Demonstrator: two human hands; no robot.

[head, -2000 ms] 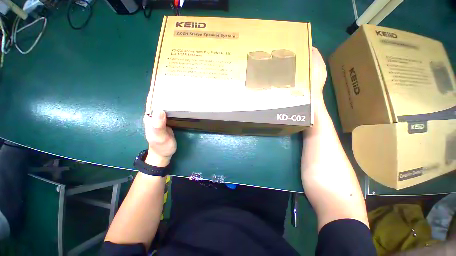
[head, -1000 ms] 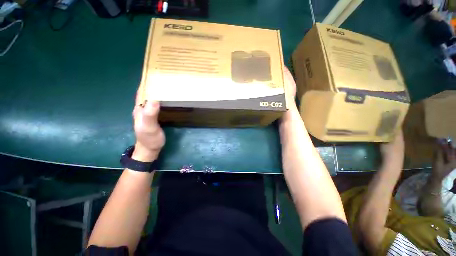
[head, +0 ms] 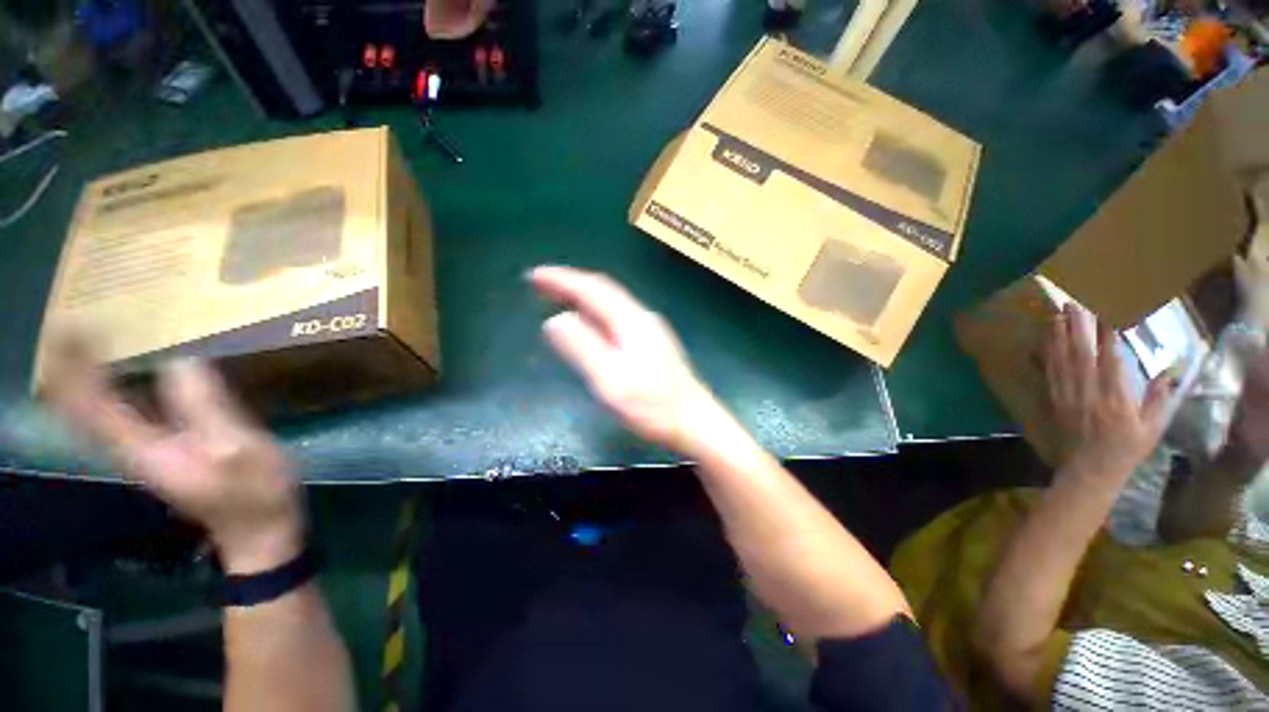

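Observation:
A closed tan retail carton marked KD-C02 lies on the dark green bench at the left. My left hand, blurred, is in front of its near left edge with fingers spread; it appears free of the carton. My right hand is empty with fingers apart, over the bench between two cartons. A second carton marked KEIID lies right of centre, turned at an angle, its front panel facing me. No hand touches it.
At the right edge a neighbour's hand is at an open carton with white contents. A black box with red terminals stands at the far side beside a black speaker. Cream posts rise behind the second carton.
The carton I held has moved left and lies on the bench. Both my hands have come off it. The second carton has turned and sits nearer the middle, and the neighbour's hand is off it.

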